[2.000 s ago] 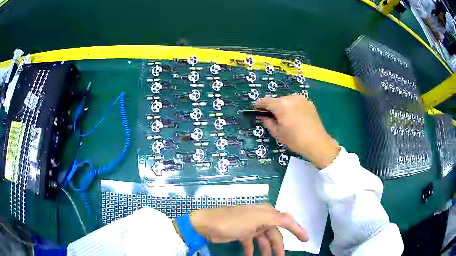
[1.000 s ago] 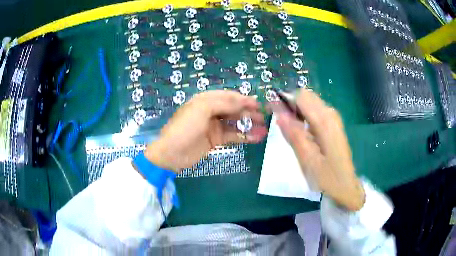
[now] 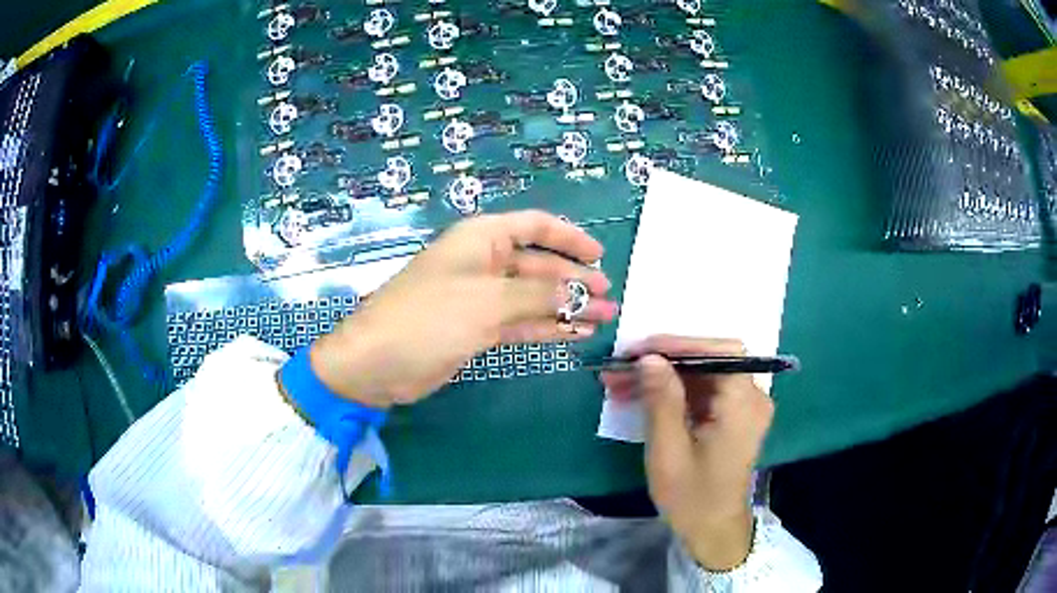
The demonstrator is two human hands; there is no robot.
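My left hand (image 3: 464, 295), with a blue wrist strap (image 3: 330, 400), holds one module (image 3: 574, 301), a white-silver disc with dark holes, at its fingertips. My right hand (image 3: 701, 429) grips black tweezers (image 3: 730, 364) lying level, their tips pointing left over the adhesive pad sheet's right end. The pad sheet (image 3: 261, 330) shows a grid of small dark-edged squares and lies partly under my left hand and forearm. The clear blister tray (image 3: 261, 238) with rows of modules lies beyond. Whether the tweezer tips hold a piece I cannot tell.
A white paper (image 3: 707, 261) lies partly under my right hand. A blue coiled cord (image 3: 191, 220) and a black box (image 3: 70, 174) are at left. Stacked clear trays (image 3: 956, 151) stand at right. Small black parts (image 3: 1027, 308) lie at the far right edge.
My left hand has risen from above the pad sheet and now holds a module. My right hand has moved from the tray to beside the pad sheet with the tweezers. The view has shifted nearer the wearer.
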